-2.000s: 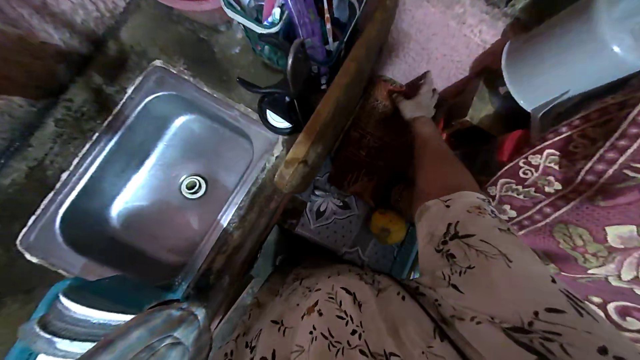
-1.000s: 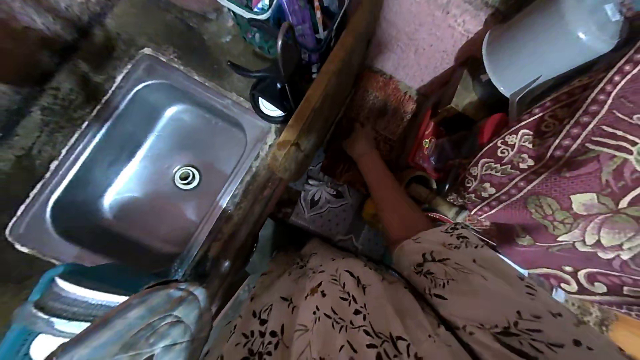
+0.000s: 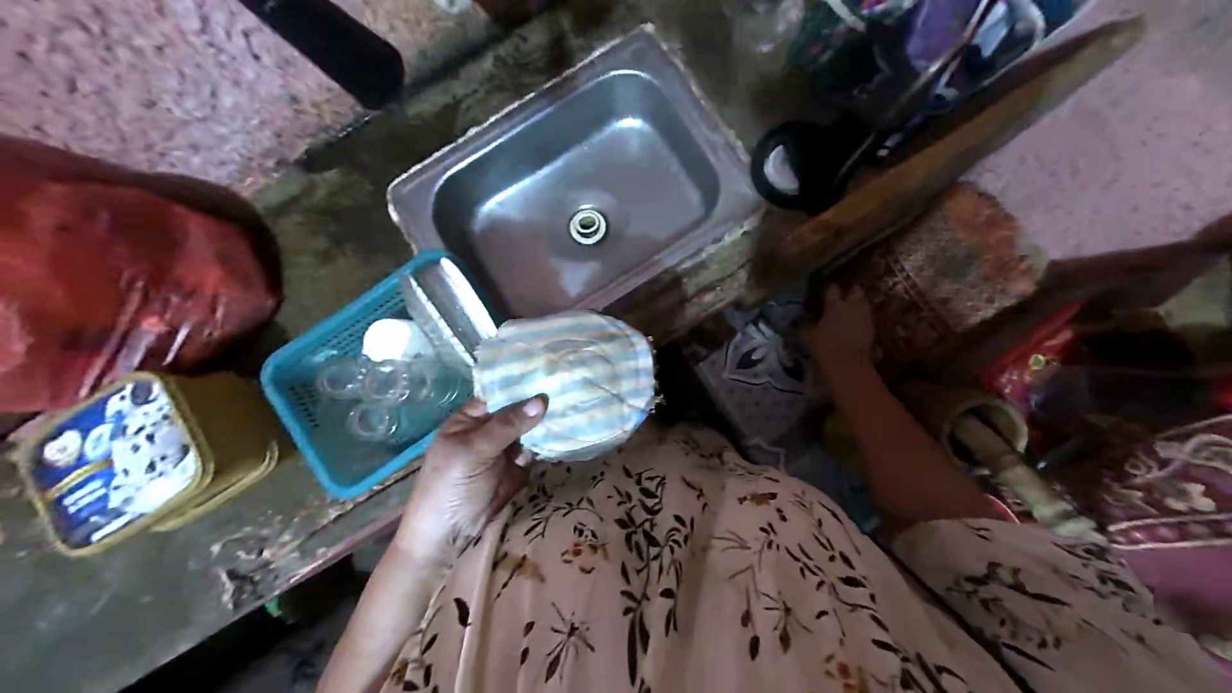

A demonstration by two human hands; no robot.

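Observation:
My left hand (image 3: 481, 462) grips a round, striped cloth pad (image 3: 568, 380) by its edge, thumb on top. The pad is at the near right corner of a teal plastic basket (image 3: 308, 452), which holds clear glasses (image 3: 371, 419), a white round item (image 3: 397, 342) and shiny metal plates (image 3: 448, 303) on edge. My right hand (image 3: 847, 322) reaches down beside a grey cloth with a white flower pattern (image 3: 765, 361), near a reddish-brown patterned cloth (image 3: 948, 269). Its fingers are dark and partly hidden, so what it touches cannot be told.
A steel sink (image 3: 616, 173) lies beyond the basket. A wooden beam (image 3: 962, 125) runs along the right, beside a black-handled item (image 3: 794, 164). At the left are a red plastic bag (image 3: 115, 279) and a yellow tub (image 3: 226, 438). A wooden cylinder (image 3: 982, 423) stands at the right.
The view has swung left. My left hand and the whole striped pad now show beside the basket. My right hand has left the upper spot where it was two seconds ago and is lower, by the flowered cloth.

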